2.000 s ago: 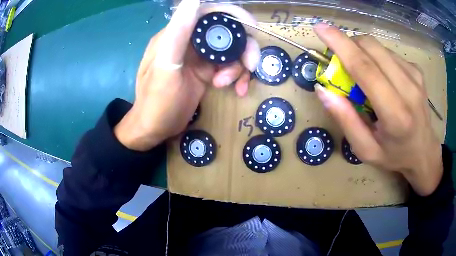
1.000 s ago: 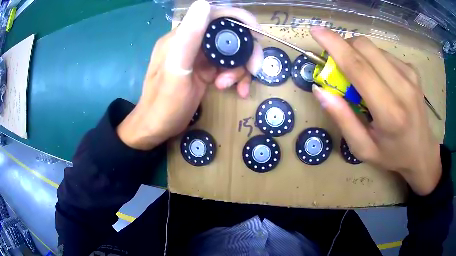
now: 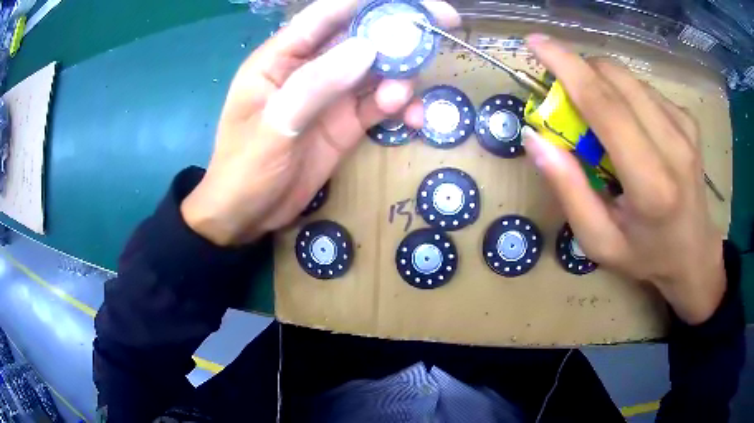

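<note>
My left hand [image 3: 302,116], with white coverings on the thumb and a finger, holds a black disc [image 3: 395,40] with a bright metal centre near the top edge. The disc's face catches strong glare. My right hand [image 3: 632,157] holds a deburring tool [image 3: 555,116] with a yellow handle and blue band. Its thin metal shaft points up and left, and the tip lies at the disc's face near the upper right of its centre; contact cannot be told. Several loose discs [image 3: 448,198] lie below on a cardboard sheet [image 3: 463,306].
Clear plastic trays [image 3: 579,25] lie along the far edge of the cardboard. A thin metal rod [image 3: 713,187] lies right of my right hand. A green bench mat [image 3: 140,132] spreads left, with a pale board [image 3: 26,149] at far left. The cardboard bears handwritten marks.
My left hand has raised the disc a little, up and right, and tilted it so its face glares. The tool tip has moved from the disc's top rim onto its face area.
</note>
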